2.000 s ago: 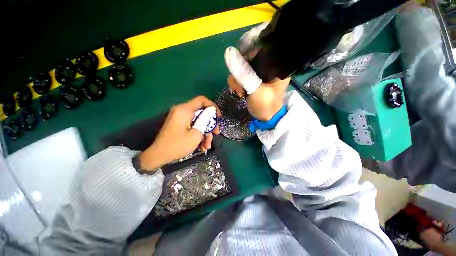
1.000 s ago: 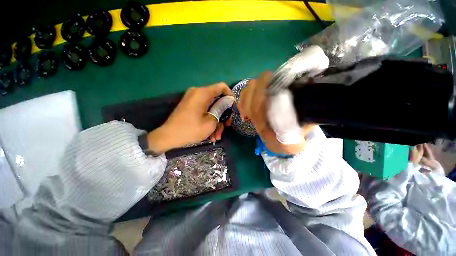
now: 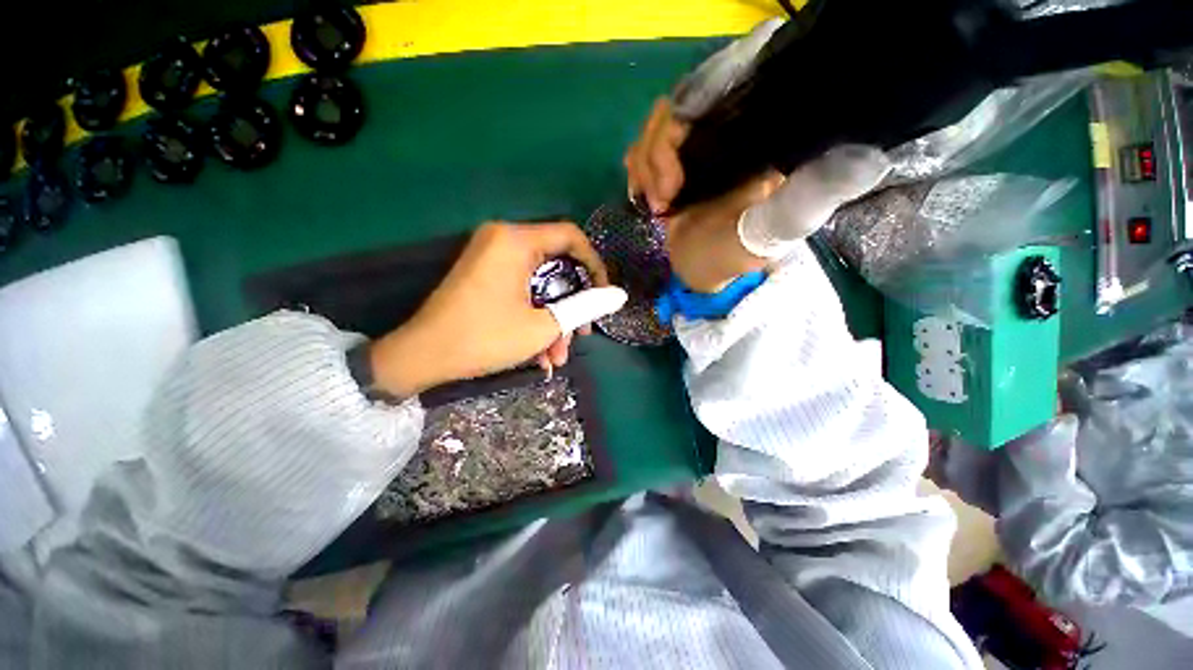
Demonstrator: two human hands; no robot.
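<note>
My left hand [image 3: 491, 308] is shut on a small round black unit [image 3: 559, 280], held above the upper edge of the parts tray, with a white cot on the thumb. My right hand [image 3: 713, 216], with white finger cots and a blue wrist band [image 3: 710, 299], grips the thick black electric screwdriver [image 3: 837, 92]. Its tip is not clearly visible. The right fingers are over the round screw dish [image 3: 625, 268], which the hand partly covers. The parts tray [image 3: 504, 452] holds loose silver pieces in its near section.
Two rows of black units [image 3: 245, 131] lie along the yellow line [image 3: 523, 32]. White foam sheets [image 3: 98, 353] lie at left. Clear parts bags [image 3: 903, 223], a teal box [image 3: 975, 347] and a grey control box [image 3: 1141, 196] are at right. Another person's sleeve [image 3: 1112, 484] is at lower right.
The screwdriver has swung from pointing right to slanting up and right, and my right hand has turned with it over the dish. The unit in my left hand is now tilted face up, away from the right hand.
</note>
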